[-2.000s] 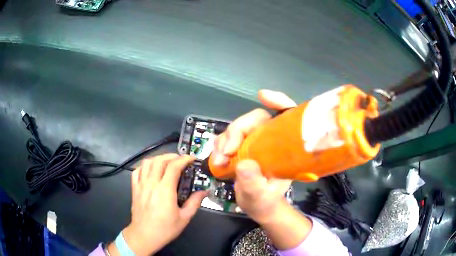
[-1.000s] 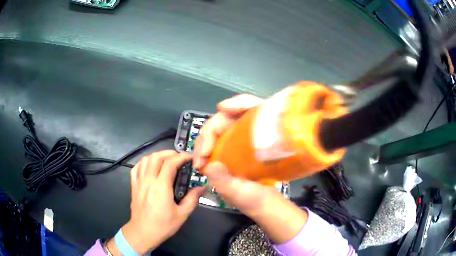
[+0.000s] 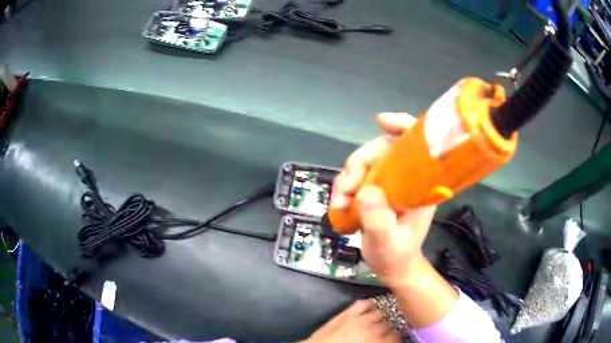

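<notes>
My right hand (image 3: 385, 201) grips the orange electric screwdriver (image 3: 429, 157), tilted over two dark grey adapter housings. The upper housing (image 3: 287, 189) and the lower housing (image 3: 286, 242) lie one beyond the other, each with a green and white circuit board inside. The screwdriver's tip is hidden near the lower board. My left hand (image 3: 358, 325) is at the bottom edge, partly cut off, with its fingertips at the silvery screws (image 3: 394, 309). Whether it holds a screw cannot be seen.
Bundled black cords (image 3: 120, 224) lie left of the housings, and more cords (image 3: 469, 268) lie right. A bag of screws (image 3: 549, 285) is near the green post (image 3: 569, 184). Other open housings (image 3: 186, 33) are on the far surface. A blue bin (image 3: 40, 295) stands lower left.
My left hand has left the housing's left end and moved right and down to the screws. My right hand still holds the screwdriver. More open housings show on the far surface.
</notes>
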